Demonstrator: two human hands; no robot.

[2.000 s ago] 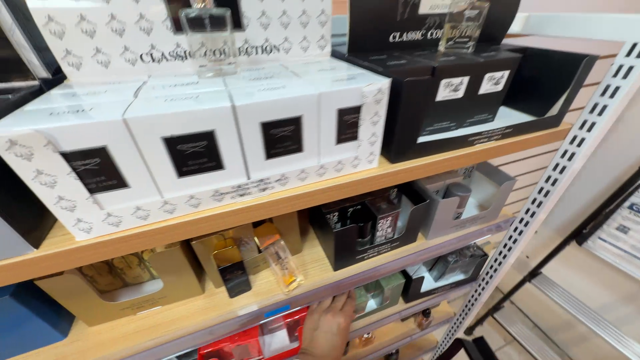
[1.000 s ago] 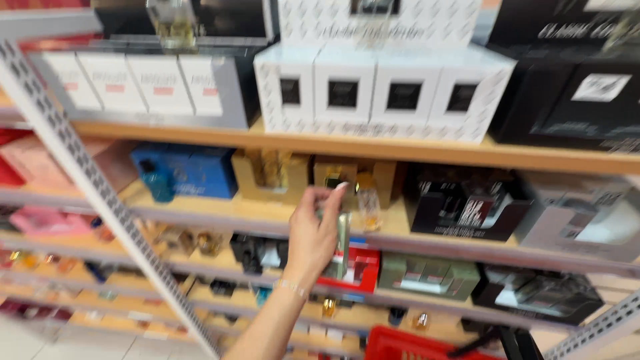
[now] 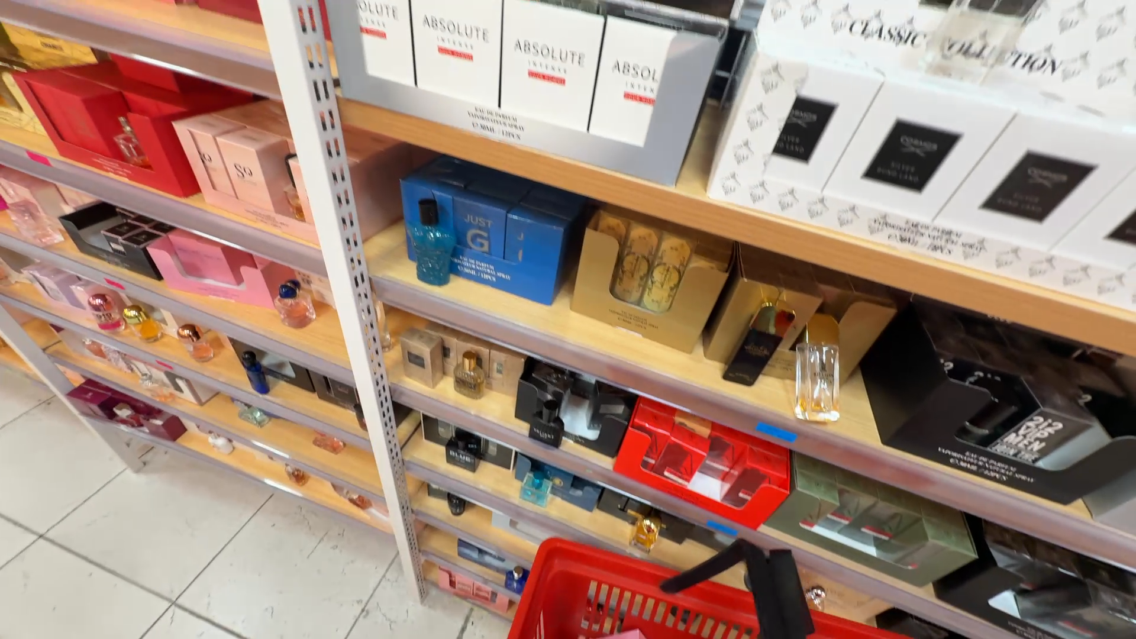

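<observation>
Neither of my hands shows in the view now. A red plastic shopping basket [image 3: 568, 568] with a black handle [image 3: 781, 590] is at the bottom edge, holding a pink item that is mostly cut off. On the shelf above it, a clear glass perfume bottle with a gold cap [image 3: 817, 368] stands beside a tilted black box [image 3: 759, 342], in front of gold display cartons. A gold carton of patterned boxes [image 3: 652, 315] and a blue carton [image 3: 510, 244] with a teal bottle [image 3: 432, 248] stand to the left. A red display carton [image 3: 701, 461] sits one shelf lower.
White perforated uprights [image 3: 342, 266] divide the shelving. Large white display cartons [image 3: 896, 151] stand on the upper wooden shelf [image 3: 532, 160]. A black carton [image 3: 994, 399] and a green carton [image 3: 879, 515] are at right. More perfume shelves and a tiled floor [image 3: 204, 568] lie at left.
A hand, seen a second ago reaching in front of the gold cartons with an unclear item at it, has left the view. The view has shifted left, and more of the red basket shows.
</observation>
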